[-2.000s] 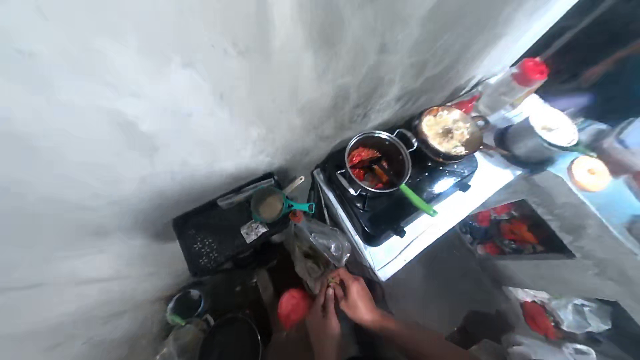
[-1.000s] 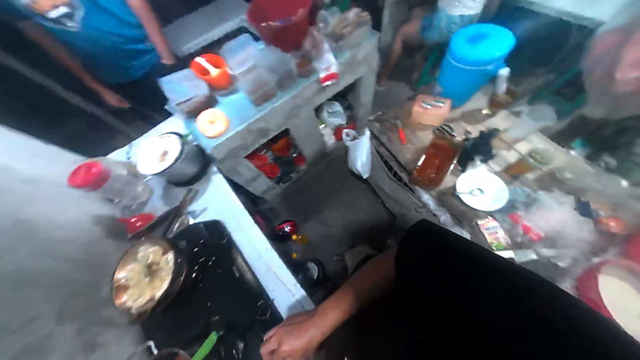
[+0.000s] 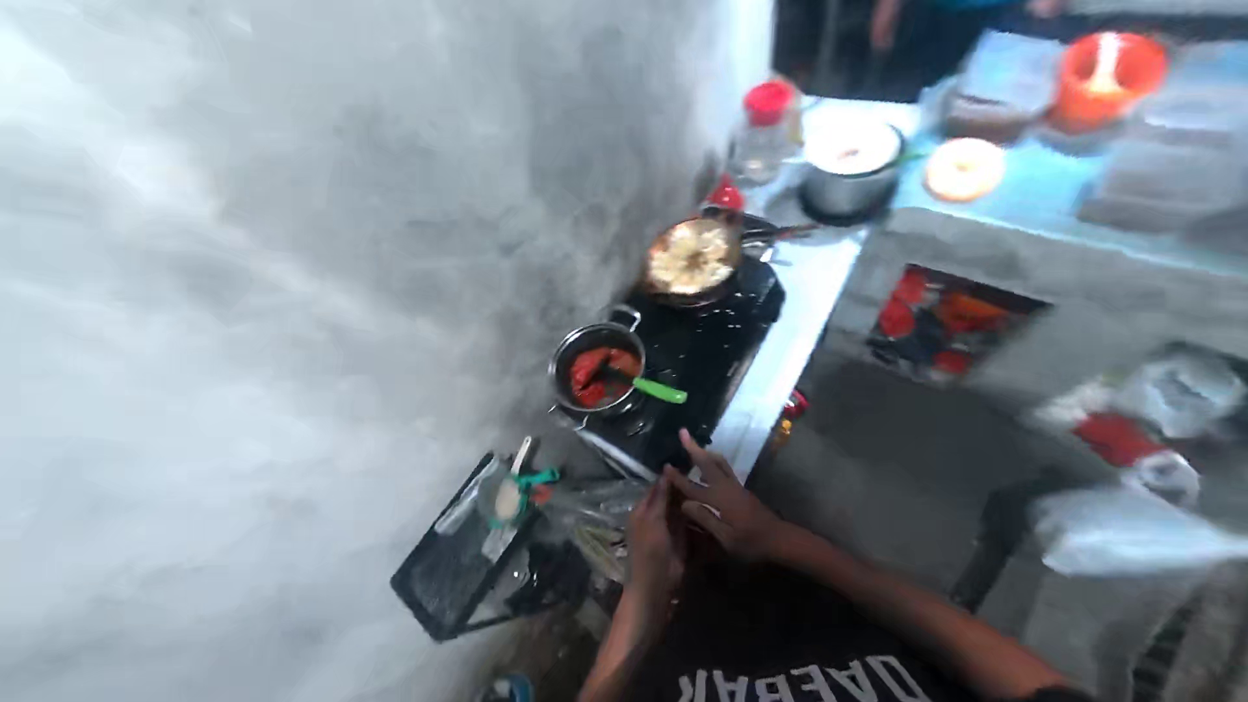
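Note:
My left hand and my right hand are close together in front of my dark shirt, just below the near edge of the stove. The right hand's fingers are spread; whether anything small lies between the hands is blurred. Beyond them, a metal pot with red food stands on the black gas stove, a green-handled utensil resting in it. Farther back on the stove is a pan of pale food in oil. A clear plastic bag lies left of my left hand.
A black tray with a teal-handled strainer is at lower left, against the grey wall. On the back counter stand a lidded pot, a red-capped jar and an orange container. Part of a person shows behind it.
The view has swung right and back. Two seconds ago both hands were together beside the plastic bag; now the right hand's fingers are spread. The person behind the counter shows less than one second ago.

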